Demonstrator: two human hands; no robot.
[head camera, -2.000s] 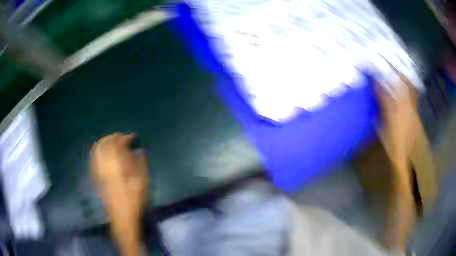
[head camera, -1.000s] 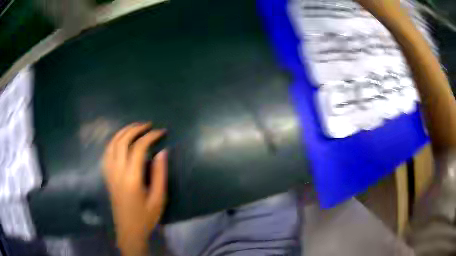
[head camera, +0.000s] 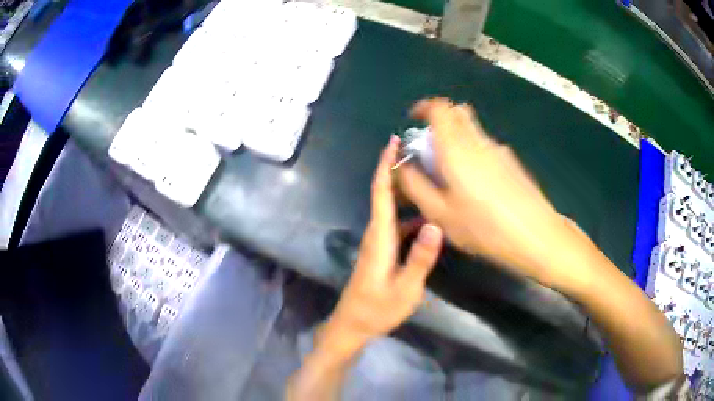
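A small white piece (head camera: 420, 150) shows blurred between my two hands above the dark green worktop. My right hand (head camera: 489, 192) is closed around it from the right, its fingers covering most of it. My left hand (head camera: 384, 270) is held upright beside it, thumb apart from the fingers; its fingertips are next to the piece, and contact is unclear. Whether the piece is one shell or a joined unit cannot be told. White rounded pieces (head camera: 235, 78) lie in rows on the worktop at the left. Pronged white pieces (head camera: 689, 270) lie at the right edge.
The blue mat (head camera: 647, 207) edges the pronged pieces. A pale rail (head camera: 548, 74) and green surface (head camera: 583, 51) lie beyond the worktop. At lower left, translucent film (head camera: 211, 329) surrounds slotted white pieces (head camera: 153, 270) beside a dark panel (head camera: 63, 313). Another blue sheet (head camera: 70, 59) is upper left.
The view has swung left, showing the left rows and the lined container. My right hand has come from the pronged pieces to my left hand, now with a white piece.
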